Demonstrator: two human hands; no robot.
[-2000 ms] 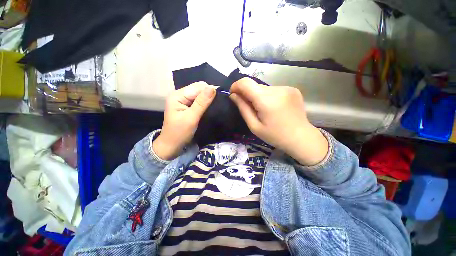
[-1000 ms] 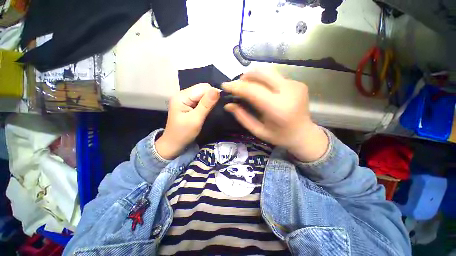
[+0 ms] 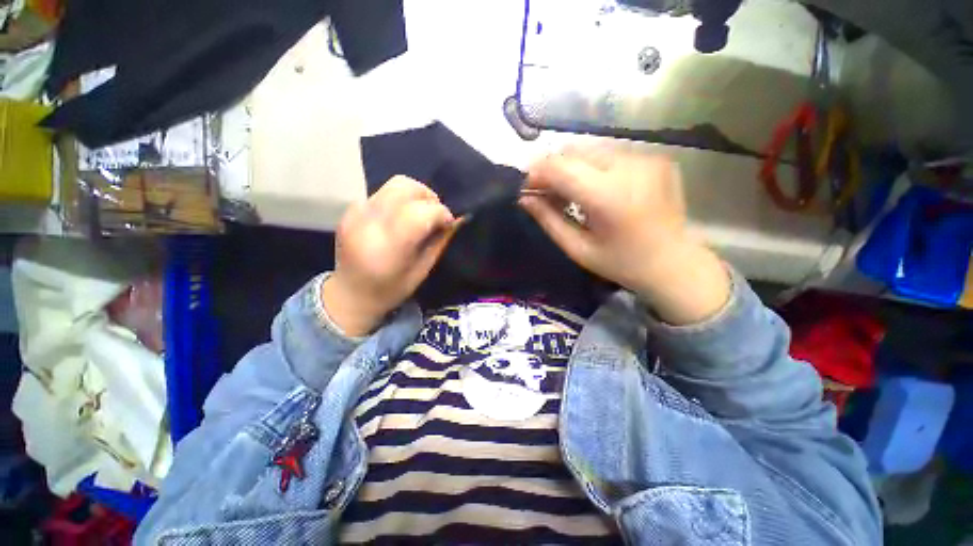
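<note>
A black fabric piece (image 3: 435,160) lies partly on the pale table edge and hangs down in front of my striped shirt. My left hand (image 3: 393,240) pinches its left side between thumb and fingers. My right hand (image 3: 613,219) pinches its upper right side. A stretch of the cloth shows between the hands. Something small and pale shows at my right fingers, too blurred to name. The fingertips of both hands are partly hidden against the cloth.
The machine bed (image 3: 619,96) is at the upper right, with red-orange and yellow looped handles (image 3: 787,160) beside it. A larger black garment part (image 3: 192,64) lies upper left, near a yellow box (image 3: 24,151). Blue bins (image 3: 918,243) stand right; white cloth (image 3: 80,373) lies left.
My hands have moved apart, the left one leftward and the right one rightward. The black piece between them is spread wider, and its upper corner has shifted up.
</note>
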